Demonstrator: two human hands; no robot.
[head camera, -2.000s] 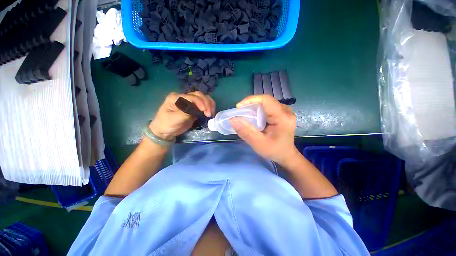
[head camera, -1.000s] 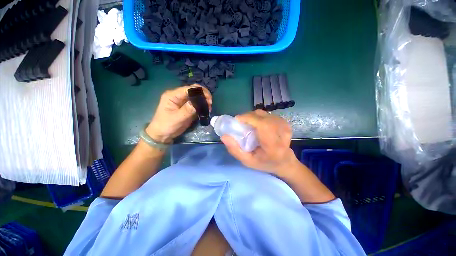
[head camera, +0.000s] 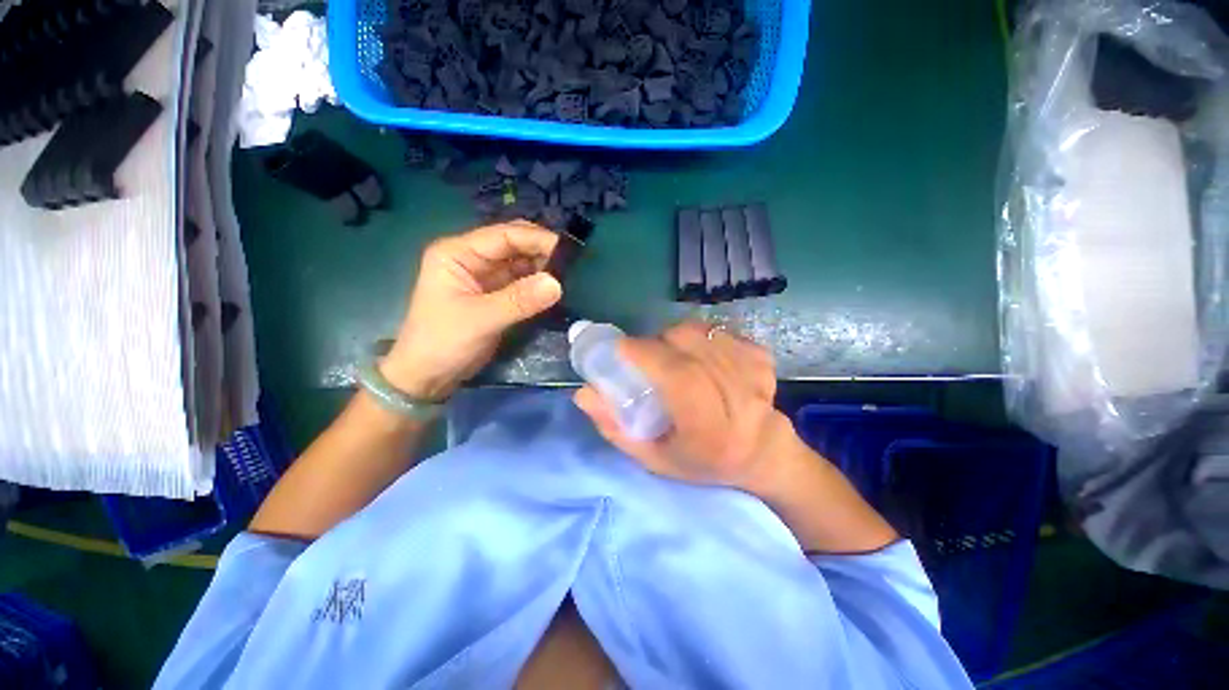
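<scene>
My left hand (head camera: 472, 303) holds a black housing (head camera: 572, 248) upright between thumb and fingers, above the bench near its front edge. My right hand (head camera: 708, 398) is wrapped around a small translucent white squeeze bottle (head camera: 620, 387). The bottle's cap end points up and left toward the lower end of the housing. Its narrow tip is hard to make out, and I cannot tell if it touches. Several black housings (head camera: 729, 252) lie side by side on the green bench to the right. Small black inserts (head camera: 553, 186) lie loose beyond my left hand.
A light-blue basket (head camera: 580, 131) full of inserts stands at the back. White ribbed sheets (head camera: 101, 324) with black parts are on the left, beside white tissue (head camera: 286, 74) and black pieces (head camera: 324, 169). A clear bag (head camera: 1038, 270) with white sheets is on the right. Dark blue crates (head camera: 964, 499) stand below the edge.
The housing in my left hand has turned, its upper end now leaning right. My right hand has tilted the bottle more upright and drawn it slightly down and away from the housing.
</scene>
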